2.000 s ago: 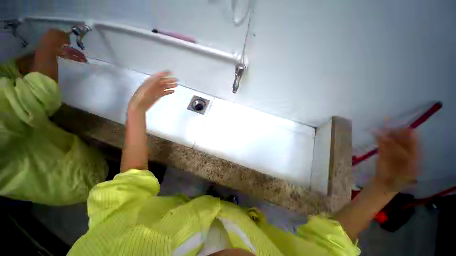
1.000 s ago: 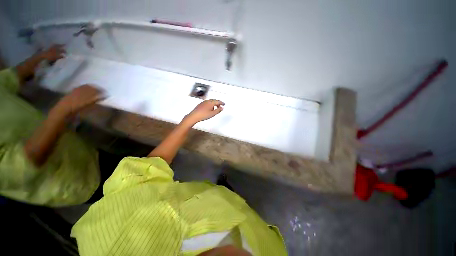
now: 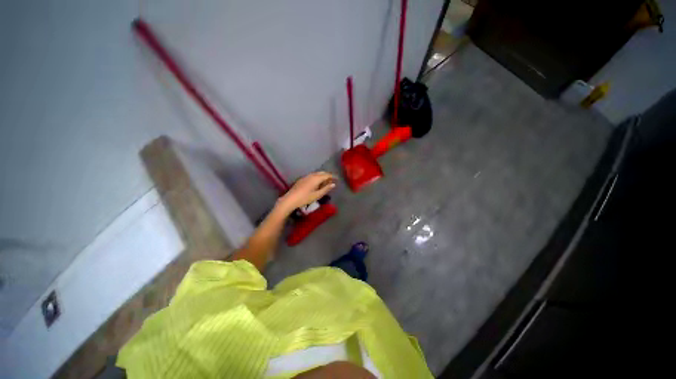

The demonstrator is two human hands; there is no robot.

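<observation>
My left hand point(image 3: 310, 191) is bare and empty, reaching forward with the fingers loosely extended, above the floor to the right of the sink's end. It overlaps the view of a red broom head point(image 3: 312, 224); I cannot tell that they touch. My right hand is not in view. The white trough sink point(image 3: 118, 255) lies at the left, with its speckled granite rim point(image 3: 181, 192) and a small square drain point(image 3: 50, 308).
Long red handles point(image 3: 200, 100) lean on the white wall. A red dustpan point(image 3: 361, 168) and a black bag point(image 3: 416, 109) stand by the wall. The grey floor point(image 3: 459, 192) has shiny wet-looking spots. A large dark panel point(image 3: 608, 281) is at the right. My foot point(image 3: 357, 254) shows below.
The view has turned right, so the sink has shifted left and the co-worker has left view. My left hand is away from the basin. My right hand, visible two seconds ago, is out of view.
</observation>
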